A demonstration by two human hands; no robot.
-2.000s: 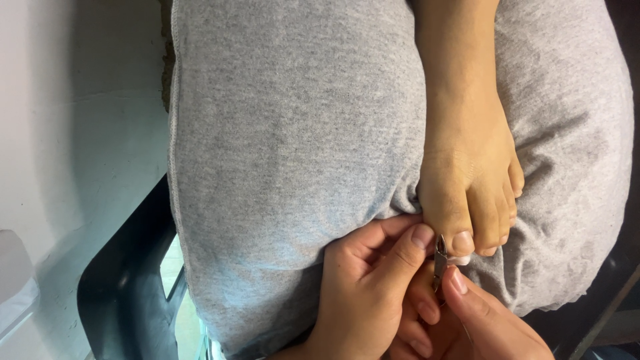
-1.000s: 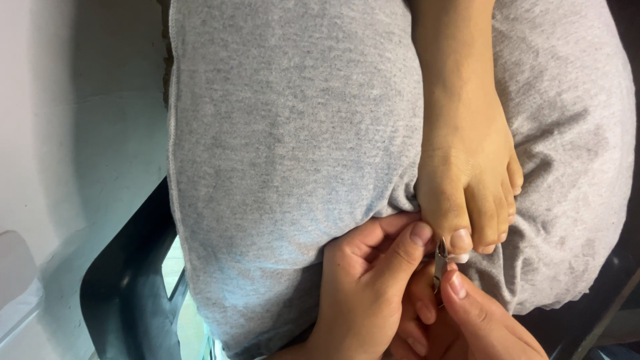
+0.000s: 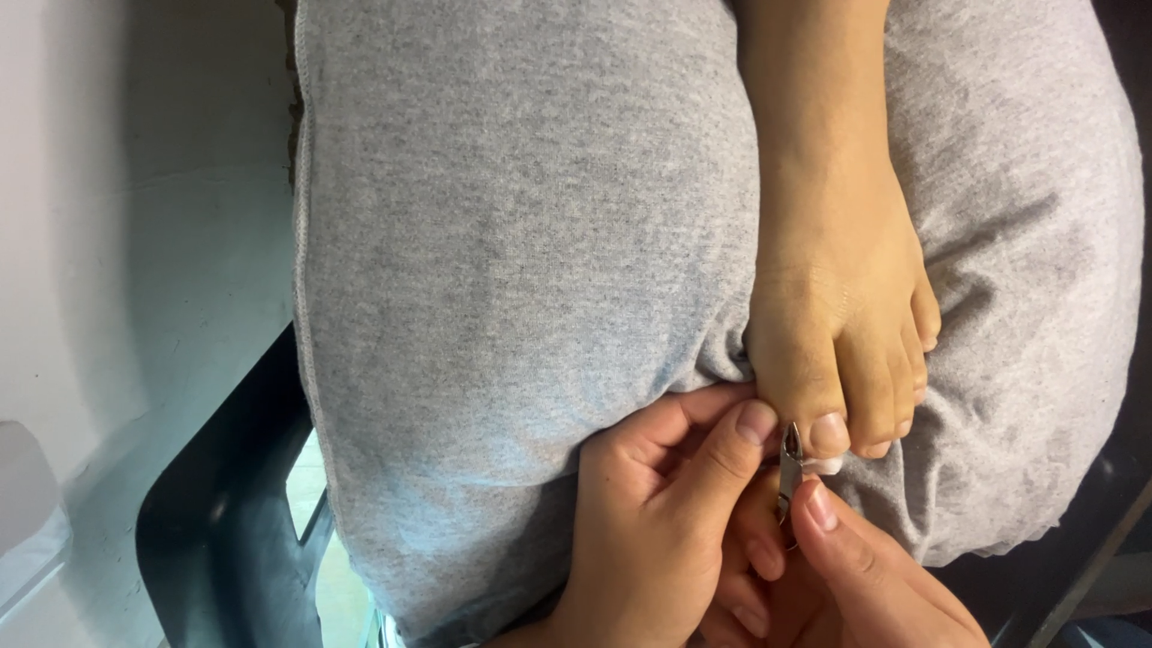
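A bare foot (image 3: 828, 270) rests on a grey cushion (image 3: 531, 225), its toes pointing down the view. My right hand (image 3: 864, 558) grips a metal cuticle nipper (image 3: 789, 472); the jaws lie at the left side of the big toenail (image 3: 829, 434), and the handles are mostly hidden by my fingers. A small white wad (image 3: 823, 465), perhaps cotton or tissue, shows just below the big toe. My left hand (image 3: 666, 504) holds the big toe's left side, with the thumb tip beside it and the fingers partly hidden behind.
The black armrest of a chair (image 3: 211, 504) stands at the lower left, beside the cushion. A pale wall (image 3: 81, 225) runs along the left. At the lower right is a dark edge, partly under the cushion.
The nipper's jaws have moved slightly at the left side of the big toenail, and more of them shows now. My left hand stays at the big toe.
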